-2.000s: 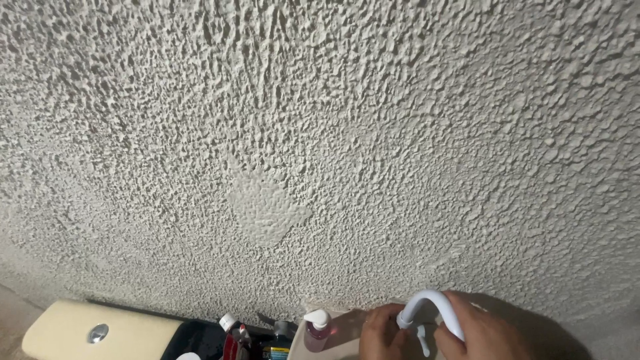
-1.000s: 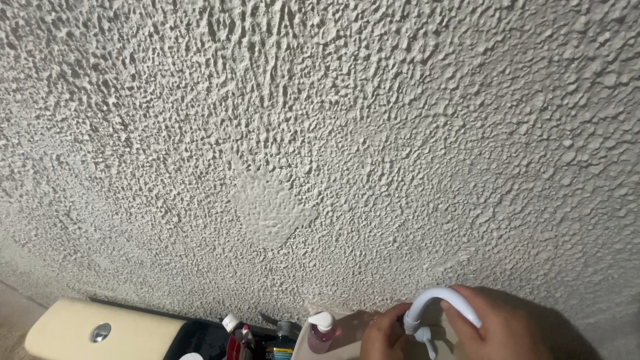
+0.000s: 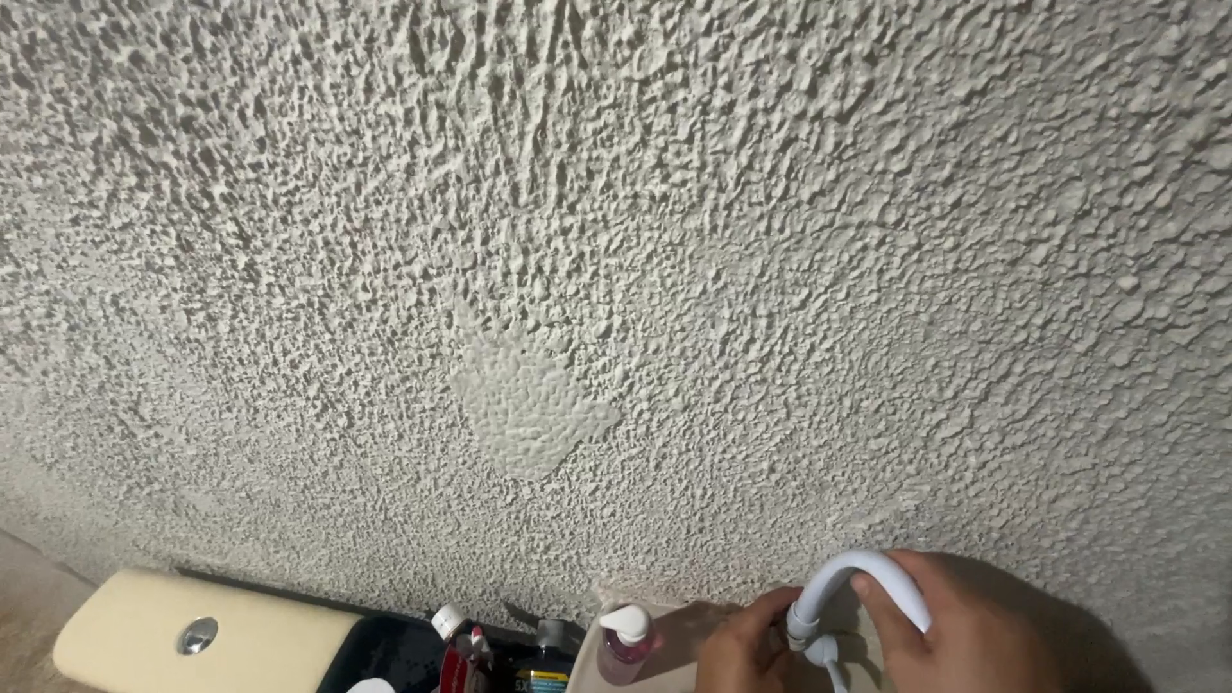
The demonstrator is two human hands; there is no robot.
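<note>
At the bottom right, my right hand [image 3: 953,626] is closed around the outer part of a white curved faucet spout [image 3: 861,568], thumb on its inner side. My left hand [image 3: 751,645] has its fingers at the spout's lower collar, just left of a small white lever [image 3: 823,650]. Both hands are cut off by the bottom edge. Left of them, a pump bottle of pink liquid [image 3: 626,645] with a white top stands on the pale sink rim [image 3: 679,640].
A rough textured wall [image 3: 770,337] with a smoother patch [image 3: 529,414] fills most of the view. Bottom left is a cream toilet tank lid [image 3: 260,626] with a round metal button. Beside it are a white-capped bottle [image 3: 450,626], a red tube [image 3: 462,669] and a dark bottle [image 3: 549,654].
My right hand has shifted slightly along the spout's outer curve. My left hand stays at the collar.
</note>
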